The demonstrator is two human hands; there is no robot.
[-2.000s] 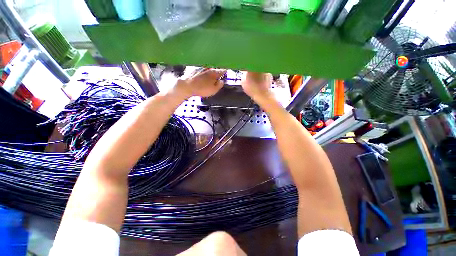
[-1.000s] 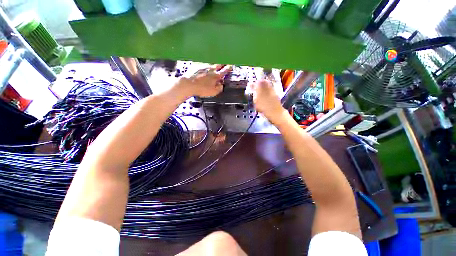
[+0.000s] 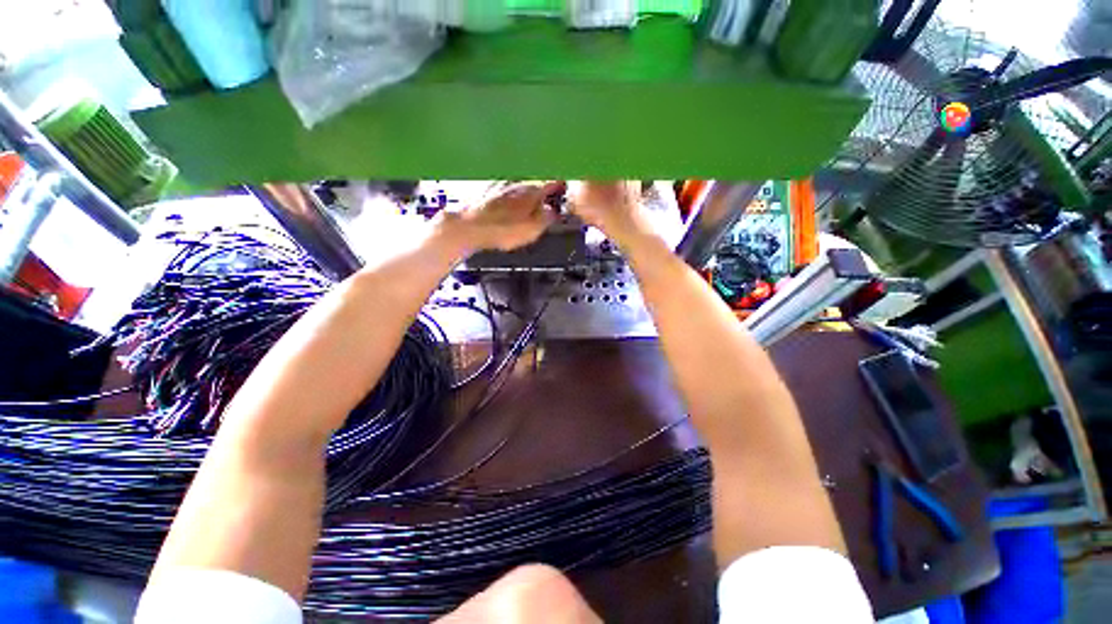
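Note:
My left hand [image 3: 510,217] and my right hand [image 3: 606,207] are close together at the top of the dark mould block [image 3: 531,252], under the green machine body. The fingertips are small, blurred and partly hidden by the green edge, so what they hold cannot be told. A few black cables [image 3: 518,335] run from the front of the mould down to the bench. A straight bundle of black cables [image 3: 512,536] lies across the bench below my forearms. A coiled heap of cables [image 3: 220,317] with pale and reddish tips lies left of the mould.
Shiny guide posts stand at the left [image 3: 305,226] and right [image 3: 719,222]. A silver profile arm [image 3: 805,295] juts out at right. A black phone-like rectangle [image 3: 908,414] and blue-handled cutters [image 3: 908,518] lie on the right bench. A black fan [image 3: 963,146] stands beyond.
My right hand has moved left, in beside my left hand over the mould; a second ago they were farther apart. The cables in front of the mould have shifted. The camera view has tilted slightly.

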